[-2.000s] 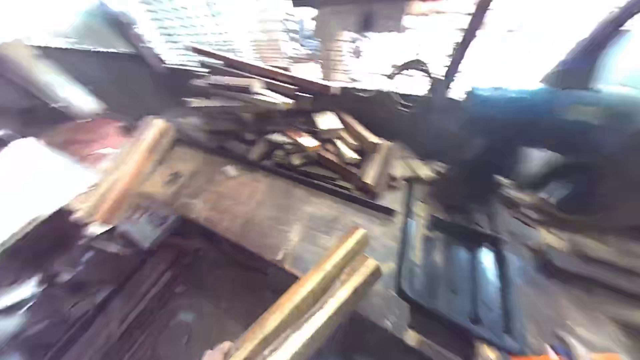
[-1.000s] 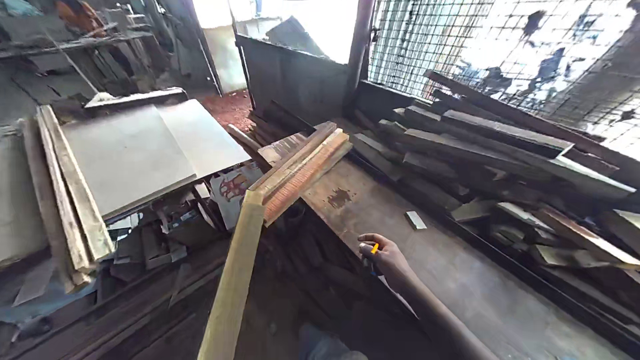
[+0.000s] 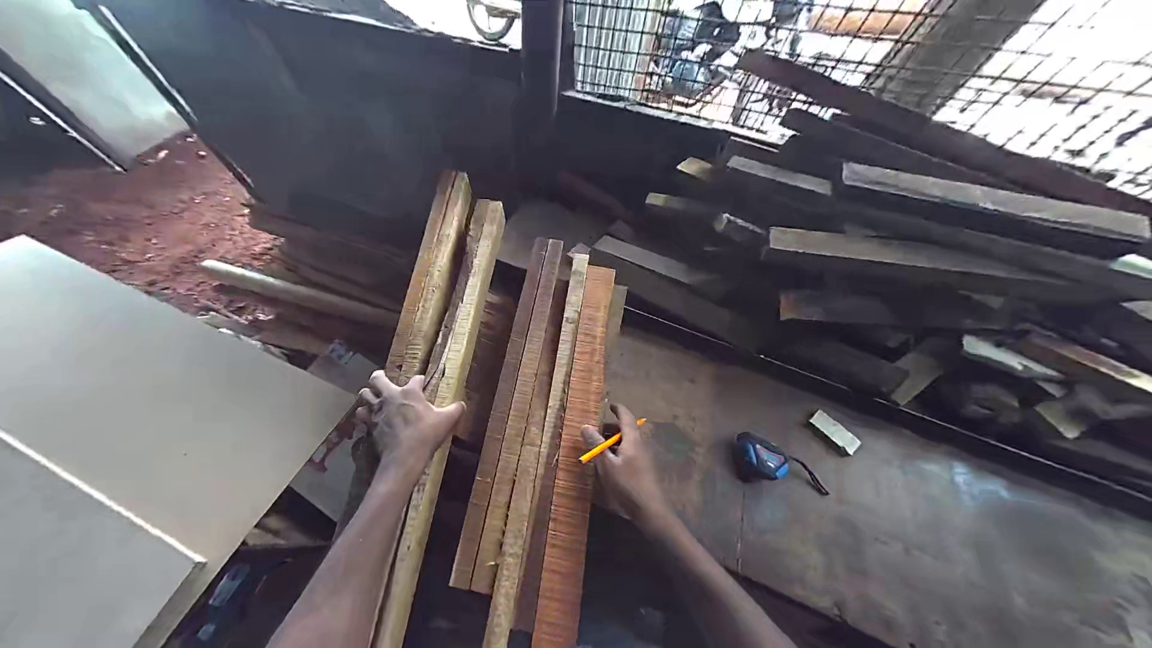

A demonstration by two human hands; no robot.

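Note:
My left hand [image 3: 407, 416] is spread over a pair of long wooden battens [image 3: 463, 315], fingers on the left one and thumb on the right. Beside them, across a dark gap, several more wooden strips [image 3: 531, 396] lie lengthwise together, with a reddish-brown board [image 3: 579, 423] at their right side. My right hand [image 3: 627, 459] is at that board's right edge, an orange pencil [image 3: 614, 440] held between its fingers. To the right, on the bench top, lie a blue and black tape measure [image 3: 762, 457] and a small wood offcut [image 3: 835, 432].
A large pale sheet panel [image 3: 162, 387] stands at the left. Stacked dark timber offcuts [image 3: 900, 261] fill the right side behind the wooden bench [image 3: 900, 540], below a wire mesh window [image 3: 666, 63]. A pale pole [image 3: 297, 292] lies near the reddish ground.
My left hand now rests on battens. My right hand, seen with the pencil one second ago, is now beside the reddish board. The view has turned and shifted greatly.

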